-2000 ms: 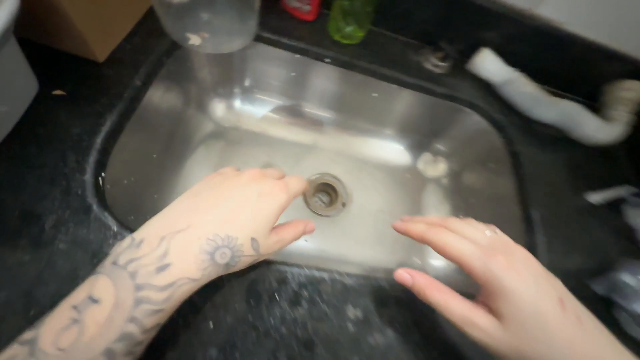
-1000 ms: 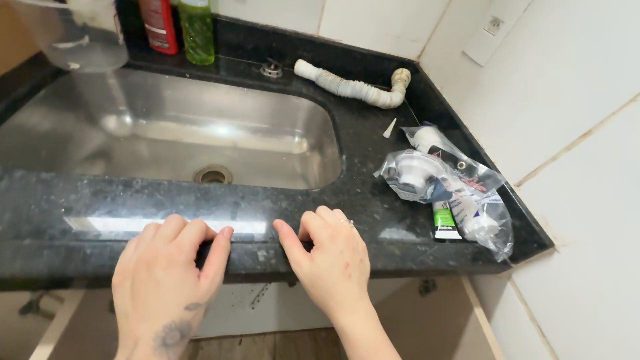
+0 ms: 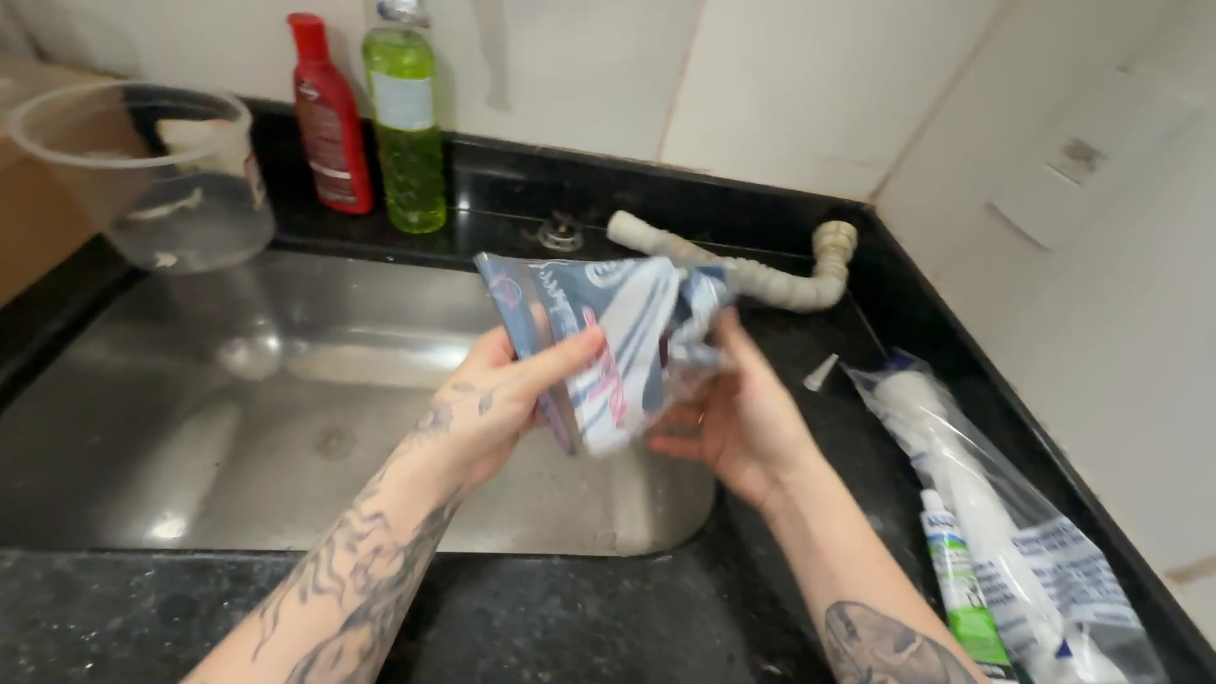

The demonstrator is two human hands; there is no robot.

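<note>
Over the right part of the stainless steel sink, my left hand grips a printed blue and white plastic package, thumb across its front. My right hand is at the package's right side, fingers partly hidden behind it and blurred; whether it grips cannot be told. What is inside the package is hidden. Behind the hands, a used corrugated white drain hose lies on the black stone countertop. To the right, a clear plastic bag holding white pipe parts lies beside a green and white tube.
A clear plastic tub stands at the back left by a cardboard box. A red bottle and a green liquid bottle stand behind the sink, near a metal fitting. A small white nozzle lies right of the sink.
Both hands have risen from the counter's front edge to above the sink. The printed package is now in my left hand. The view has shifted.
</note>
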